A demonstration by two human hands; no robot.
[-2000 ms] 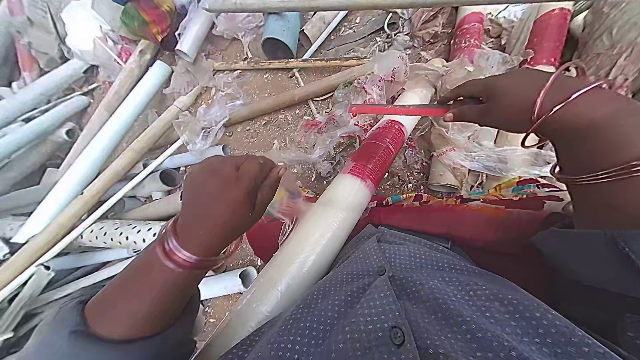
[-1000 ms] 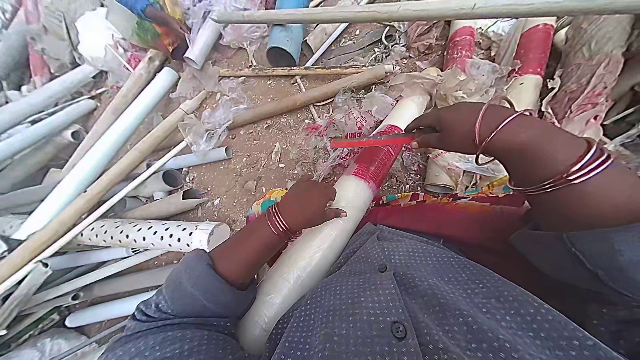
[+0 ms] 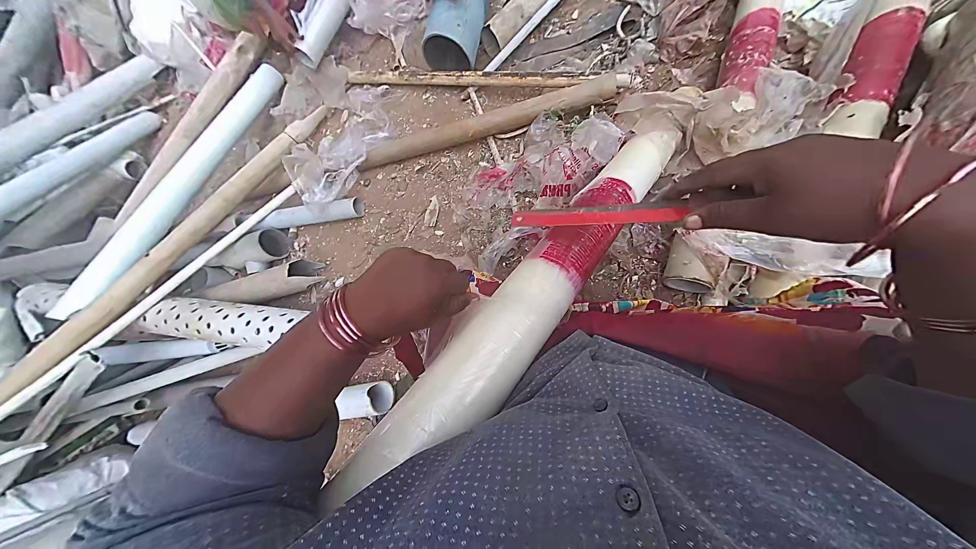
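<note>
A thick off-white plastic pipe (image 3: 488, 343) with a red printed band slants up from my lap, and clear film clings to it. My right hand (image 3: 793, 187) grips one end of a flat red blade (image 3: 595, 216), perhaps a hacksaw blade, which lies across the red band. Left of the pipe, my left hand (image 3: 412, 293) is closed beside it, with thin clear plastic film (image 3: 457, 328) running from its fingers toward the pipe. Whether the film is still joined to the pipe is hard to tell.
Many loose pipes lie at the left, among them a pale blue one (image 3: 175, 183) and a perforated white one (image 3: 221, 322). A wooden pole (image 3: 488, 126) and torn plastic wrap (image 3: 564, 156) lie on the dirt ahead. Two red-banded pipes (image 3: 884, 57) stand out at the upper right.
My left hand, on the pipe's near part one second ago, is now off to its left with film at its fingers. The red blade stays across the band in my right hand.
</note>
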